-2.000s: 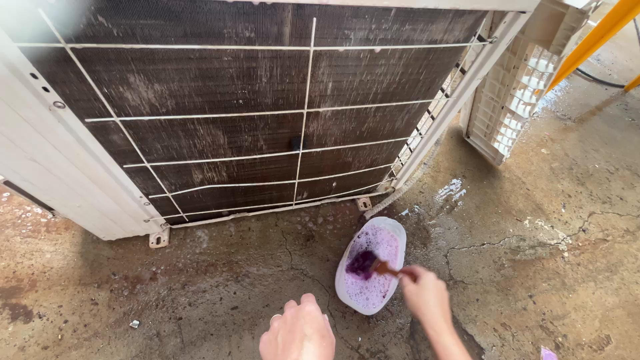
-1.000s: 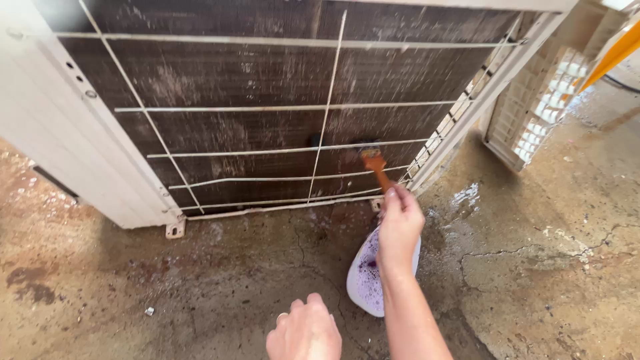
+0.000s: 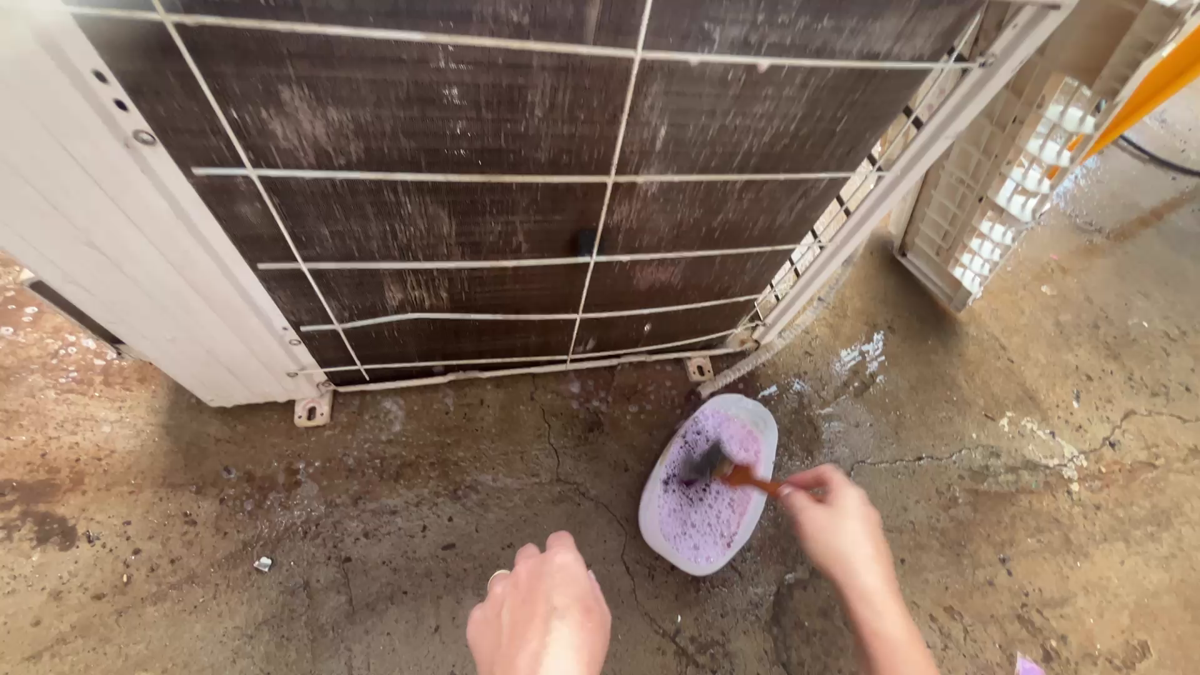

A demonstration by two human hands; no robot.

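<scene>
My right hand (image 3: 837, 520) grips the orange-brown handle of a paintbrush (image 3: 748, 479), whose dark bristles dip into purple, foamy liquid in a white oval plastic basin (image 3: 653, 511). The basin stands on the concrete floor just below an outdoor air-conditioner unit. My left hand (image 3: 541, 605), with a ring on one finger, is held low at the bottom centre, its fingers bent; their inner side is hidden. Above both hands rises the unit's dark finned coil (image 3: 506, 220), behind a guard of pale wires.
The unit's white side panel (image 3: 122, 216) stands at left, with a mounting foot (image 3: 313, 409) on the cracked, wet concrete. A second foot (image 3: 699, 368) is near the basin. At right are a white grille panel (image 3: 994, 197), a yellow-orange bar (image 3: 1148, 89) and a dark cable (image 3: 1158, 157).
One second ago the brush was up against the coil; my right hand has brought it down into the basin. My left hand has stayed low, near the same place.
</scene>
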